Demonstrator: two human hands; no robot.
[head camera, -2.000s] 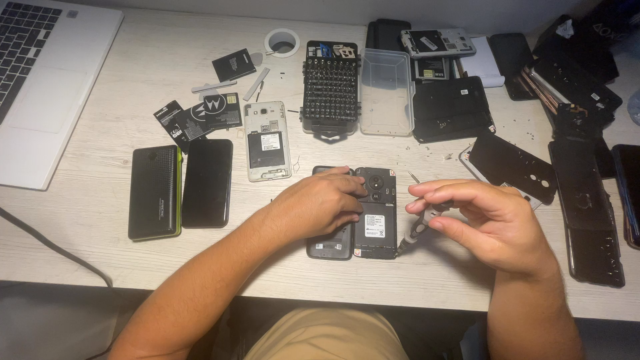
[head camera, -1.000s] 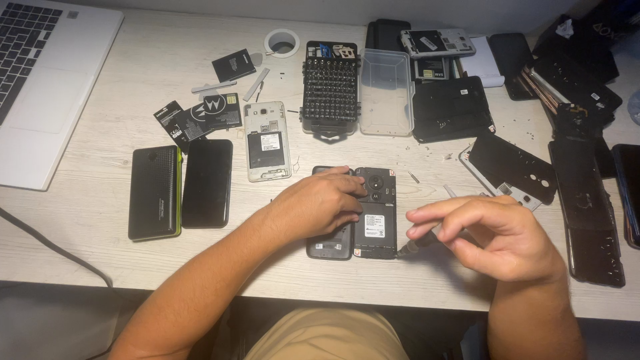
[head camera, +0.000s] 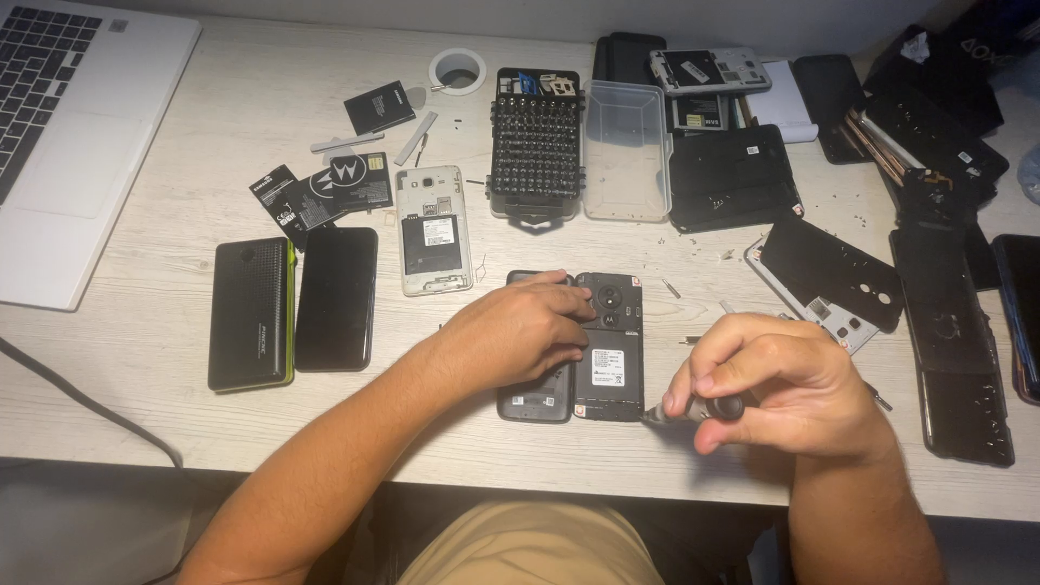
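A black smartphone with its back cover off (head camera: 609, 345) lies face down near the table's front edge, a white printed label on it. Left of it, touching or almost touching, is a dark phone back cover (head camera: 532, 402). My left hand (head camera: 528, 325) rests over that cover, its fingertips on the phone's left edge. Between the thumb and fingers of my right hand (head camera: 756, 382) is a small precision screwdriver (head camera: 703, 408), tilted, its tip at the phone's lower right corner. The bit itself is too small to make out.
Behind the phone stand a screwdriver bit case (head camera: 536, 146) and its clear lid (head camera: 626, 150). Loose screws, a light-coloured opened phone (head camera: 435, 231), batteries (head camera: 379, 107), a black phone (head camera: 337, 299) and a power bank (head camera: 250, 313) lie around. Phone parts (head camera: 955, 325) crowd the right; a laptop (head camera: 73, 146) is far left.
My right hand has shifted slightly and its fingers have changed their hold around the screwdriver, whose handle now shows more plainly. My left hand has stayed in place.
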